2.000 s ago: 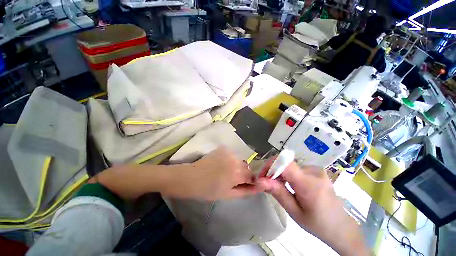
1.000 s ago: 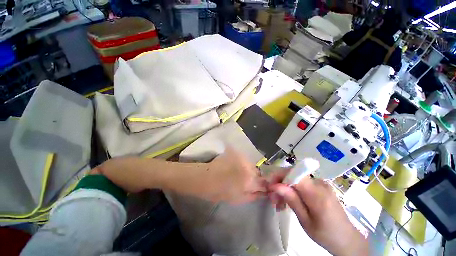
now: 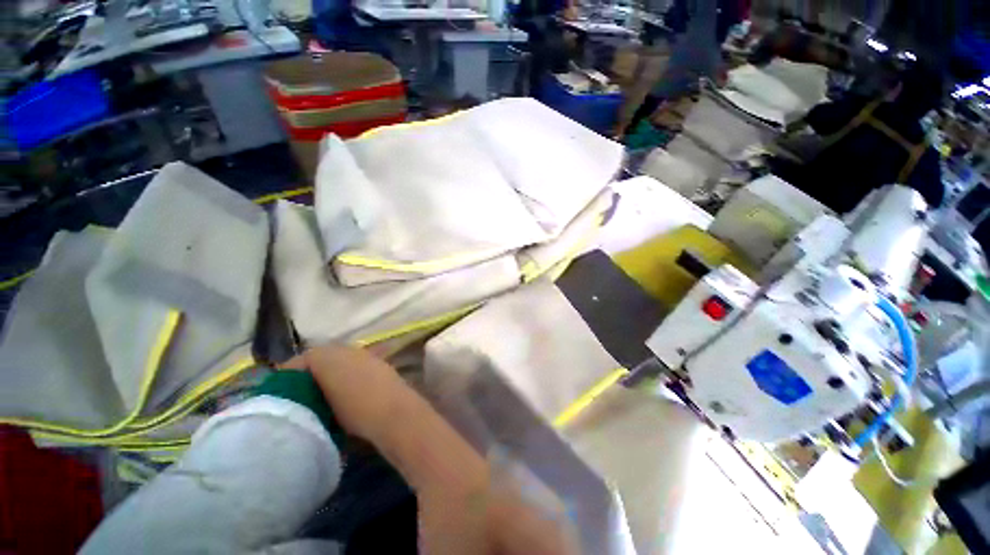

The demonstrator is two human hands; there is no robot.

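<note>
A beige fabric workpiece (image 3: 519, 331) with a yellow-bound edge lies left of the sewing machine head (image 3: 760, 363). A greyish band, blurred, runs down its front part. My left hand (image 3: 494, 504) is low in the middle, over the front of the workpiece. It is blurred and its fingers run to the bottom edge, so its grip cannot be made out. My right hand is not in view. The small white item is not visible.
Folded beige pieces (image 3: 434, 195) with yellow edges are heaped behind the workpiece. More pieces (image 3: 179, 287) lie at the left. A red-banded bin (image 3: 337, 98) stands behind. A person in dark clothes (image 3: 885, 130) is at the back right. A dark screen (image 3: 972, 504) is cut off at the right.
My left hand has moved down, away from the spot where both hands met. My right hand and the white item have left the view. The scene has shifted right as the camera turned left.
</note>
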